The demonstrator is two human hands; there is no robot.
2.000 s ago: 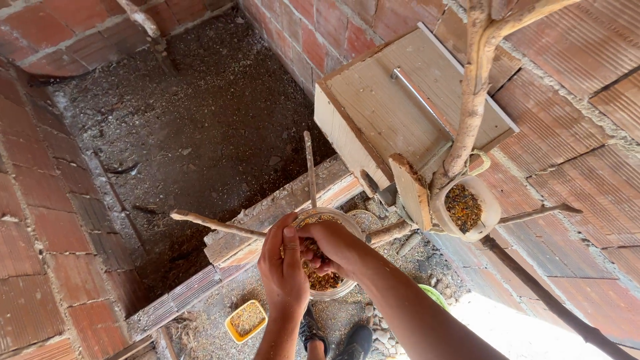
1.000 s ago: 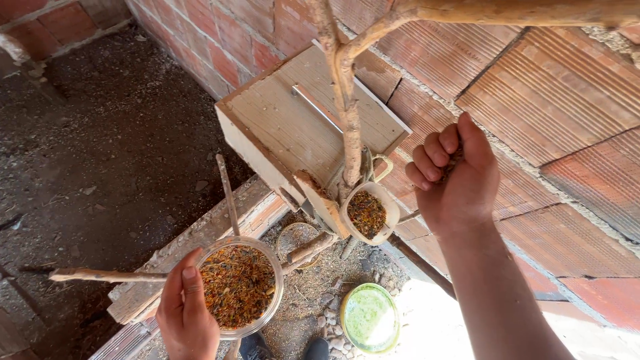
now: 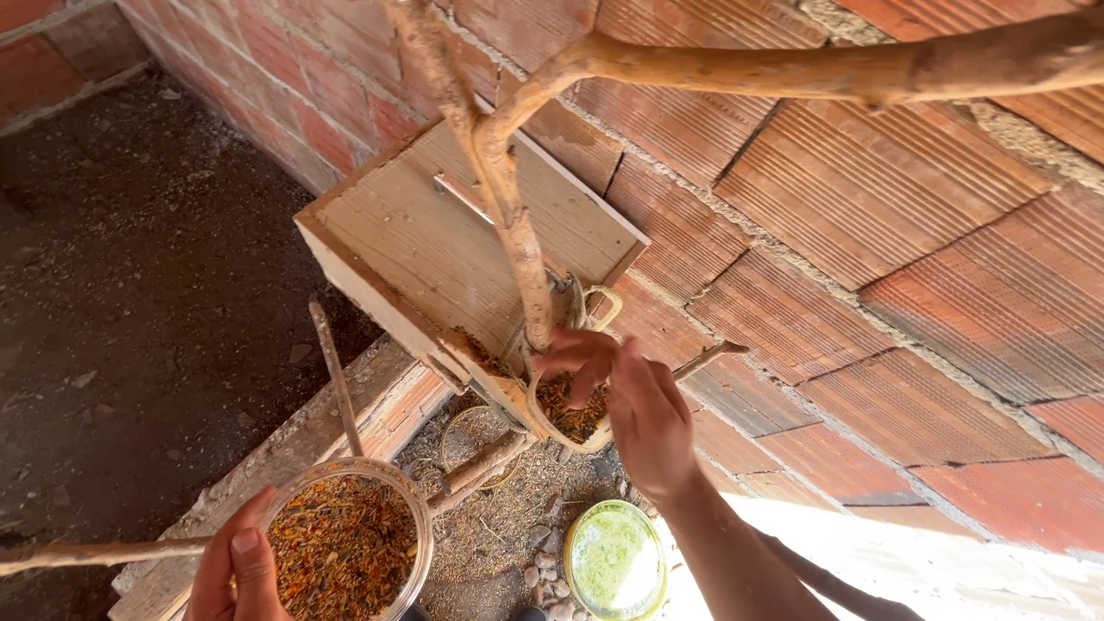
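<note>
My left hand [image 3: 241,565] grips the side of a round clear plastic container [image 3: 420,539] filled with mixed orange, black and tan seed [image 3: 341,543]. Over a cream feeding cup [image 3: 595,442] tied beside a forked branch [image 3: 526,267] is my right hand [image 3: 617,388], palm down, fingers bent and apart above the seed [image 3: 569,418] inside. The fingers are slightly blurred, and whether seed still clings to them cannot be told. Some seed also lies on the near edge of the wooden box, left of the cup.
A wooden nest box [image 3: 414,233] with a metal handle stands against the hollow-brick wall [image 3: 880,190]. Thin perches [image 3: 336,379] stick out near the container. Below are a green round dish [image 3: 615,556], stones and scattered grain. A thick branch [image 3: 776,69] crosses above.
My right hand came out of the container between the first two frames, closed in a fist. It has since moved down to the feeding cup and its fingers have spread. The left hand still holds the container.
</note>
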